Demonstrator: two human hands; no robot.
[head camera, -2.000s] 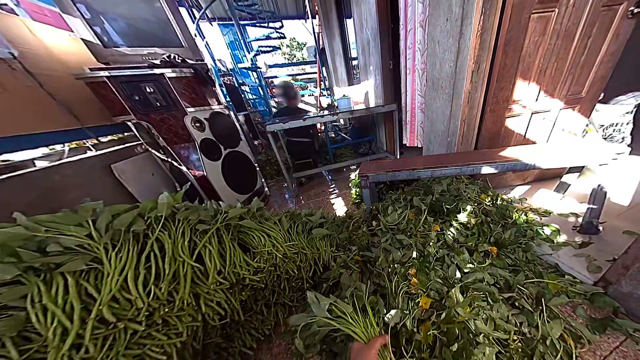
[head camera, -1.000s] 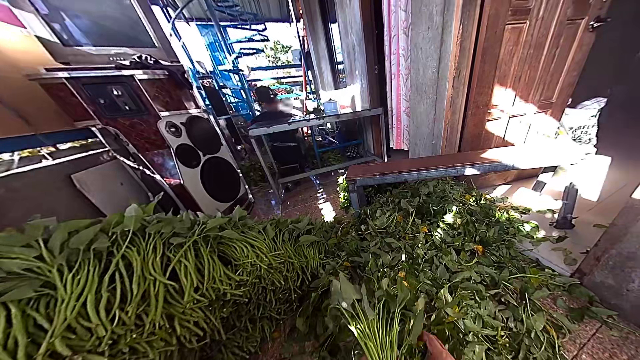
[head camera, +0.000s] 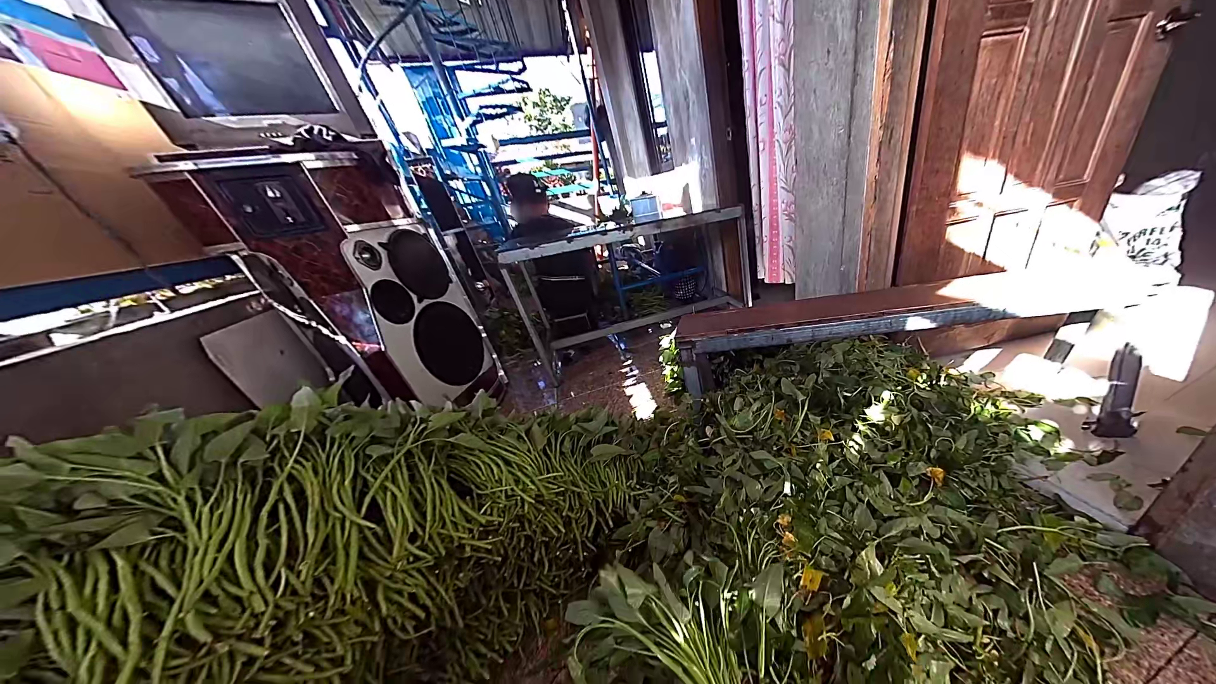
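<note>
Neither my left hand nor my right hand shows in the head view now. At the bottom centre is a bunch of leafy green stems (head camera: 684, 627), its lower end cut off by the frame edge; whether a hand holds it there is hidden. To its left lies a long, thick stack of green bean pods with leaves (head camera: 313, 532), pods hanging down its near side. On the right spreads a loose heap of leafy plants (head camera: 912, 513) with some yellow leaves among the green. The bunch lies against this heap's near left edge.
A long brown bench (head camera: 855, 309) stands behind the leafy heap. Farther back are a tall speaker (head camera: 427, 318), a metal-framed table (head camera: 622, 233) and a seated person (head camera: 537, 214). A wooden door (head camera: 1026, 142) stands at the right, with a white sack (head camera: 1149, 223) beside it.
A hand seen at the bottom edge beside the stem bunch in both earlier frames is out of view now. The bunch sits lower in the frame than two seconds ago.
</note>
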